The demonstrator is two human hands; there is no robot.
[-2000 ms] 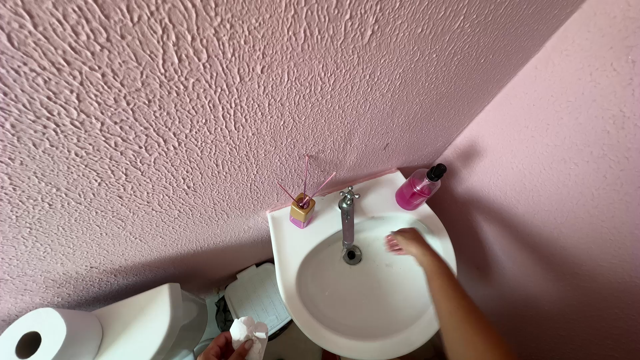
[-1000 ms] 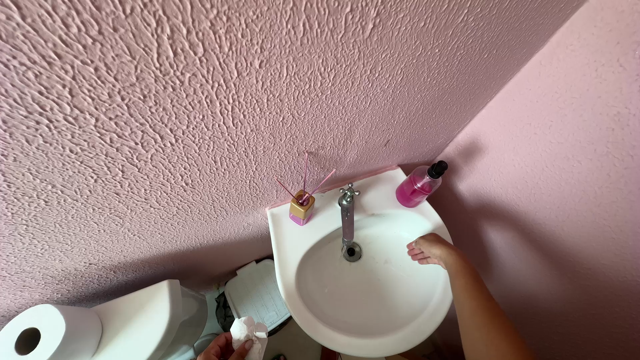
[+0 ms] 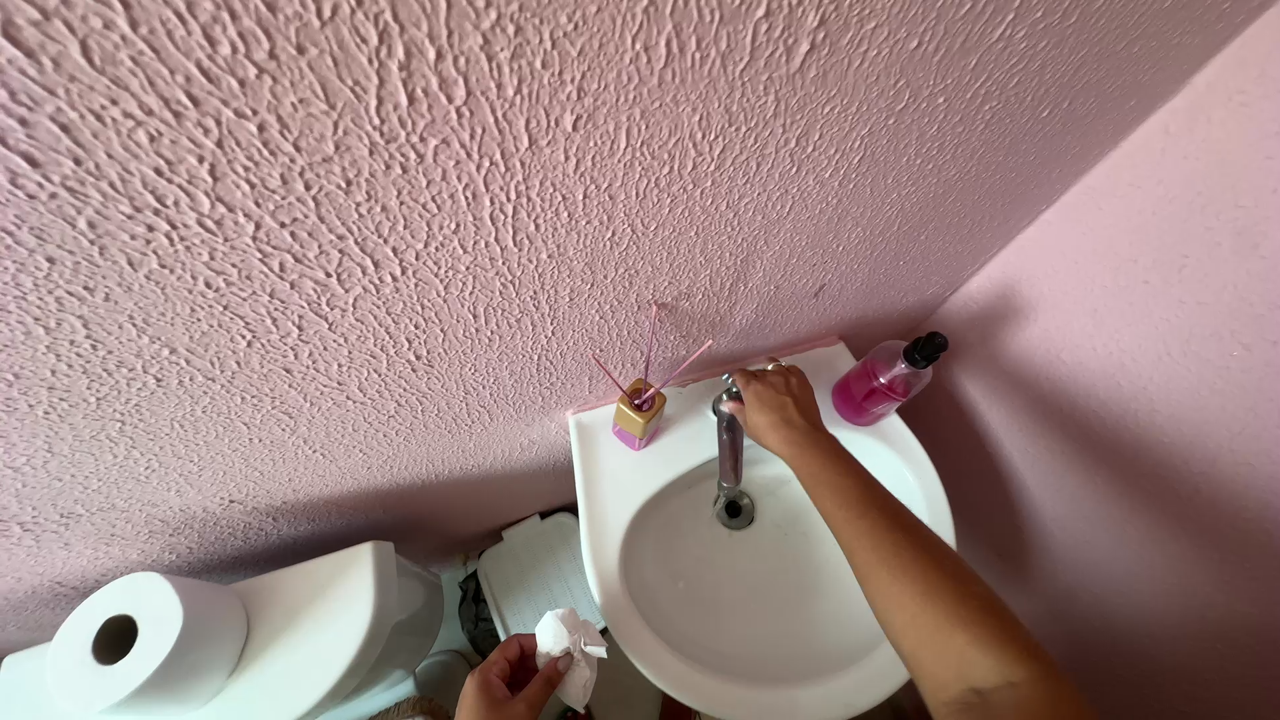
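Note:
My right hand (image 3: 778, 408) grips the handle at the top of the chrome faucet (image 3: 731, 450), its fingers curled over it and a ring on one finger. Below the faucet's spout lies the metal drain (image 3: 734, 509) of the white washbasin (image 3: 690, 650). Down at the bottom edge, left of the basin, my left hand (image 3: 515, 680) pinches a crumpled piece of white tissue (image 3: 570, 650) between thumb and fingers.
A reed diffuser (image 3: 639, 415) stands on the basin's left ledge, a pump bottle of pink liquid (image 3: 886, 380) on its right. A toilet paper roll (image 3: 200, 635) rests on the toilet tank (image 3: 310, 625). Beside the basin is a lidded bin (image 3: 530, 570); textured pink walls stand behind.
My right hand has moved from over the right side of the bowl up to the faucet handle and taken hold of it. My left hand still holds the tissue at the bottom.

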